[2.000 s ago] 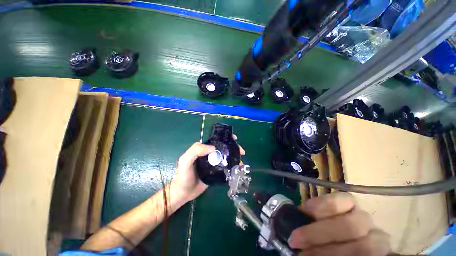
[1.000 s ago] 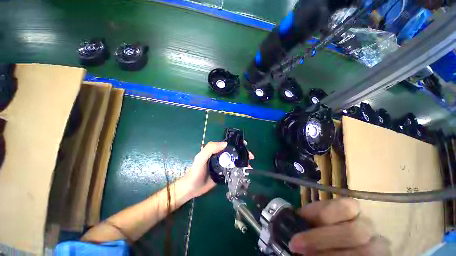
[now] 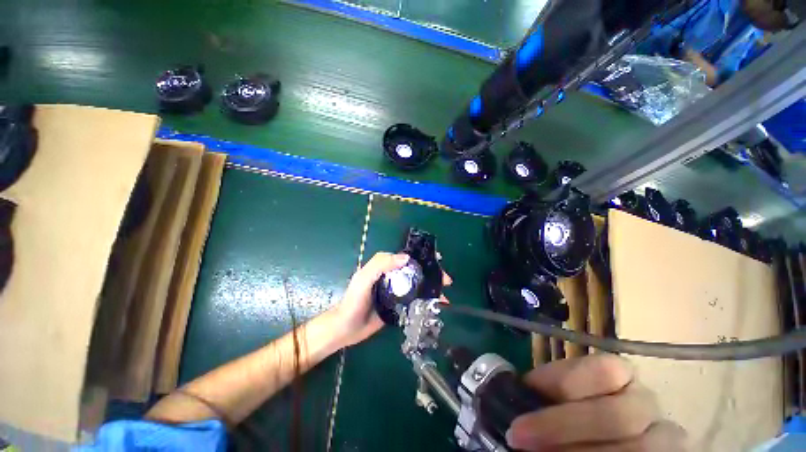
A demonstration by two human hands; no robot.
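Note:
My left hand [image 3: 364, 298] holds a round black housing [image 3: 424, 270] by its side over the dark green bench, its short neck pointing away and its pale center disc [image 3: 402, 281] facing up. My right hand [image 3: 592, 404] grips the black handle of a screwdriver [image 3: 505, 402] at lower right. The silver shaft runs up and left to a knobby metal nose [image 3: 422, 325] at the housing's near rim, overlapping it. Whether a screw is there is hidden. A thin dark hose [image 3: 610, 341] runs right from the nose.
Cardboard sheets [image 3: 79, 265] stand at left, and more [image 3: 698, 300] at right beside stacked black housings [image 3: 558, 233]. A green conveyor [image 3: 327, 53] with blue edging carries several housings. A blue-banded cable bundle [image 3: 539, 66] hangs overhead beside a grey post [image 3: 689, 128]. A person's arm shows at upper right.
The bench and conveyor housings have shifted slightly right in view. Compared with two seconds ago, the held housing sits farther right, with the tool nose overlapping its near rim. Both hands keep their holds.

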